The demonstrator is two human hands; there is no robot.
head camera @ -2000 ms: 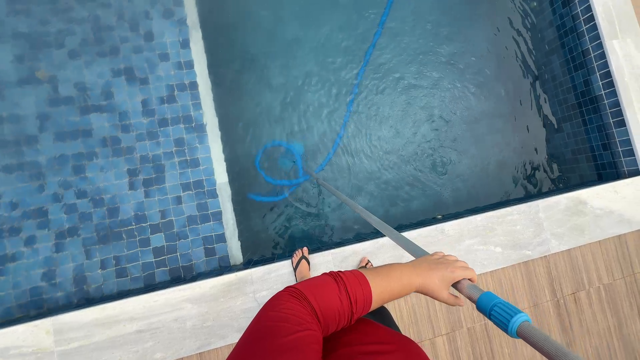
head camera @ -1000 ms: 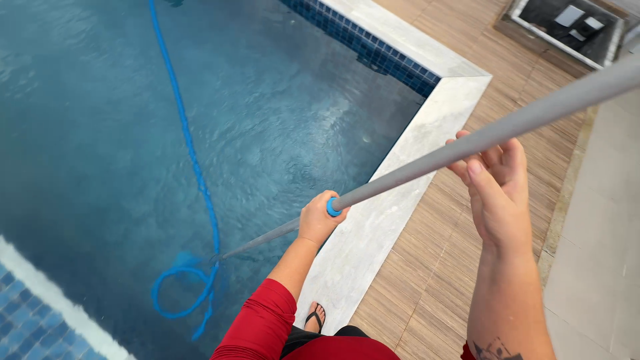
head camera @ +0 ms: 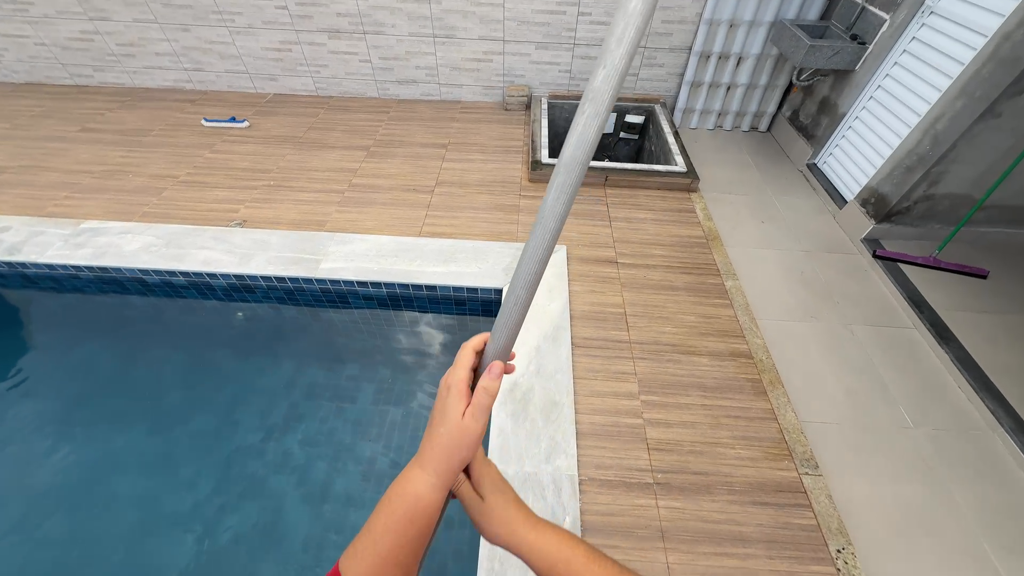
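A grey ribbed telescopic pole [head camera: 552,208] rises slantwise from the bottom edge, past the pool's corner, to the top of the view. My left hand [head camera: 464,400] is wrapped around it near the middle of the view, its thumb along the near side. Just below, my right hand [head camera: 492,496] closes on the same pole, close to my left wrist and partly hidden behind it. The pole's lower end and the blue hose are out of view. Pool water [head camera: 232,432] lies to the left of both hands.
Pale stone coping [head camera: 532,416] edges the pool beside wood-look deck tiles [head camera: 688,416]. A blue-and-white pool brush [head camera: 226,122] lies on the far deck. Behind the pole is a sunken equipment box [head camera: 616,178]. At right, a purple squeegee [head camera: 932,262] stands near a grey stone sink [head camera: 820,44].
The view has swung up toward the far deck. My right hand, loosely beside the pole one second ago, now closes on it below my left hand. The pole stands steeper in view.
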